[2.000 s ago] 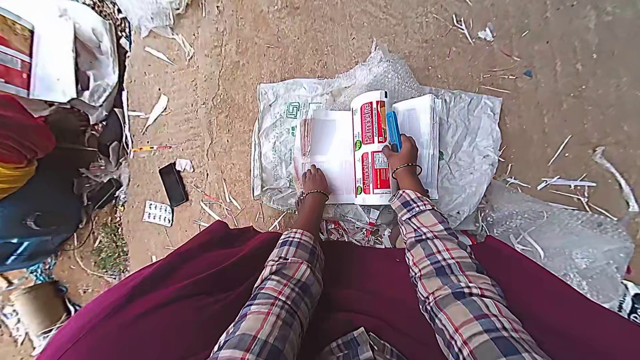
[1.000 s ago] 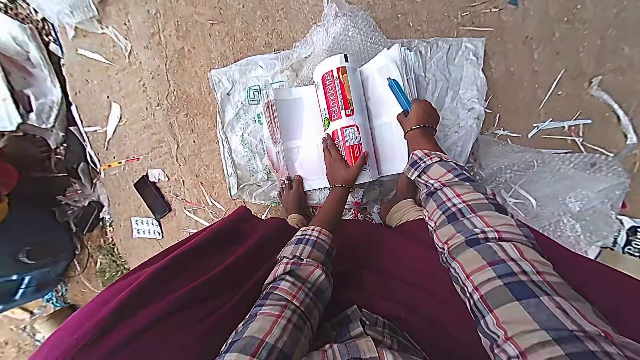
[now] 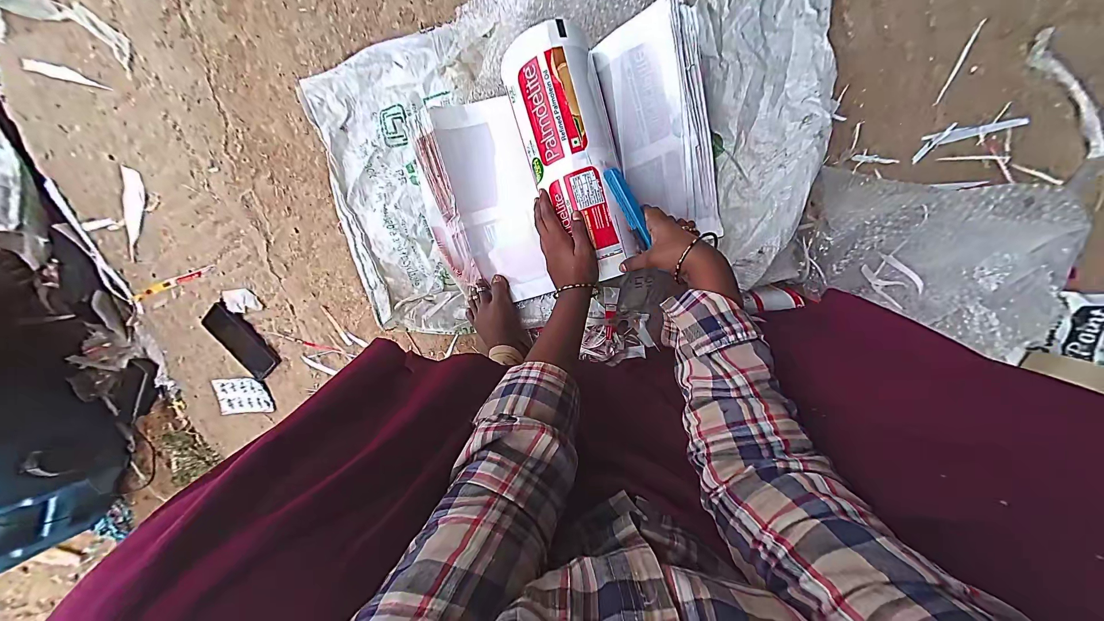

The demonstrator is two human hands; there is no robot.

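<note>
A stack of printed plastic film sheets (image 3: pixel 483 181) lies spread on a white plastic sack (image 3: pixel 362 164). One red-and-white Palmdelite film sheet (image 3: pixel 556 112) curls up in the middle, and further sheets (image 3: pixel 651 112) lean to its right. My left hand (image 3: pixel 567 246) rests flat, fingers apart, on the lower left part of the curled sheet. In my right hand (image 3: pixel 677 246) is a blue-handled tool (image 3: pixel 627 207), probably a cutter, lying against that sheet's lower right edge; its blade cannot be made out. My foot (image 3: pixel 498 315) touches the stack's lower edge.
Film scraps (image 3: pixel 612 336) lie between my feet. A black phone (image 3: pixel 240 340), a blister pack (image 3: pixel 243 396) and a red-and-yellow stick (image 3: pixel 172 283) lie on the ground at left. Bubble wrap (image 3: pixel 940 250) and thin offcuts (image 3: pixel 975 131) are at right. My maroon skirt (image 3: pixel 259 509) spreads below.
My right hand with the blue tool has come down and in to the curled sheet's lower right edge since one second ago. My left hand moved from the stack's left side onto that sheet earlier.
</note>
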